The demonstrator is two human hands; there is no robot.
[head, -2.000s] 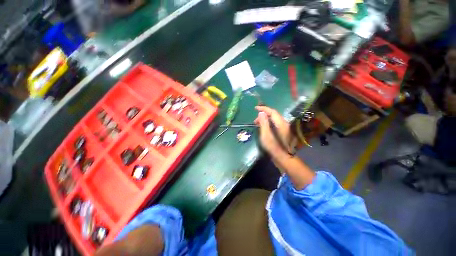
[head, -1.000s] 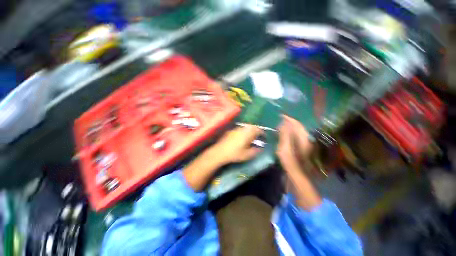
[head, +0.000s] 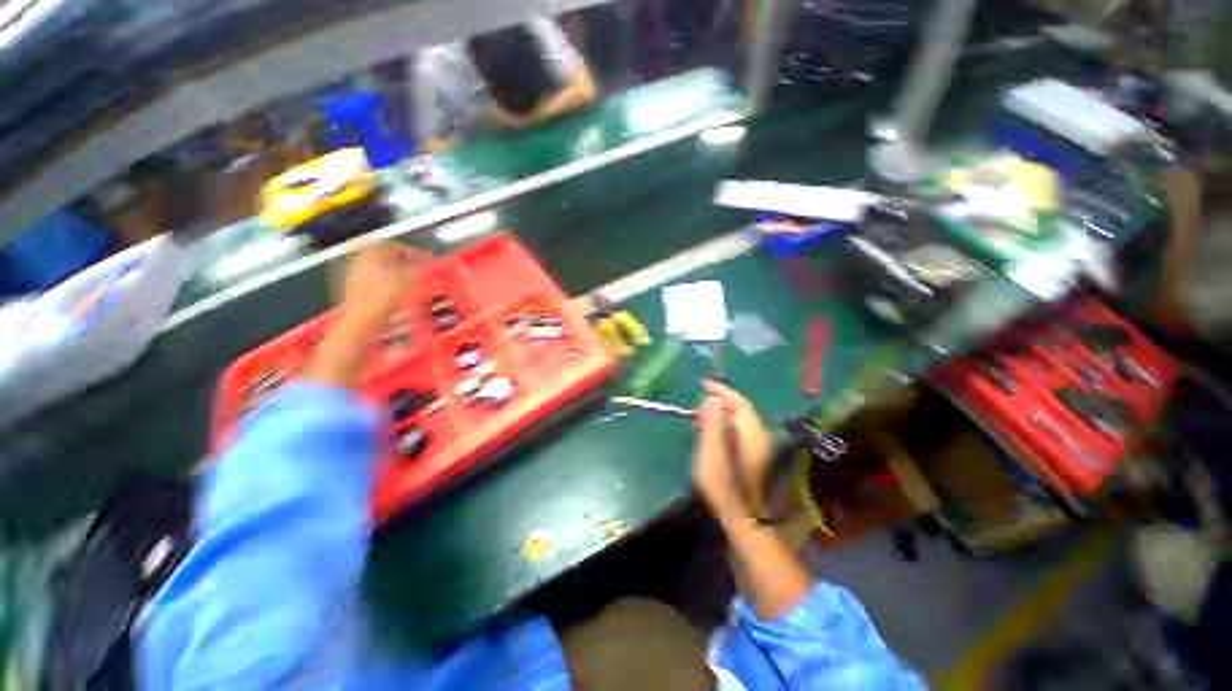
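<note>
The red compartment tray [head: 507, 377] lies on the green bench, with small metal parts and dark round housings in its cells. My left hand [head: 368, 284] reaches over the tray's far side; it is blurred, and whether it holds anything cannot be told. My right hand [head: 734, 452] is over the bench, right of the tray, closed around a slim dark pen-like tool [head: 719, 362] whose thin end points up and away. A thin metallic tool [head: 654, 405] lies by its fingertips. A green-handled tool [head: 658, 367] and yellow-handled pliers [head: 622, 331] lie beside the tray.
A white paper square [head: 695, 311], a clear bag [head: 754, 334] and a red stick [head: 816, 355] lie beyond my right hand. Small brass-coloured parts [head: 538, 545] lie near the front edge. A second red tray [head: 1067, 392] is at right. A person [head: 520, 74] sits across the bench.
My left hand has moved from the bench beside my right hand to the far side of the tray. The view has shifted and shows more of the line beyond. My right hand stays right of the tray.
</note>
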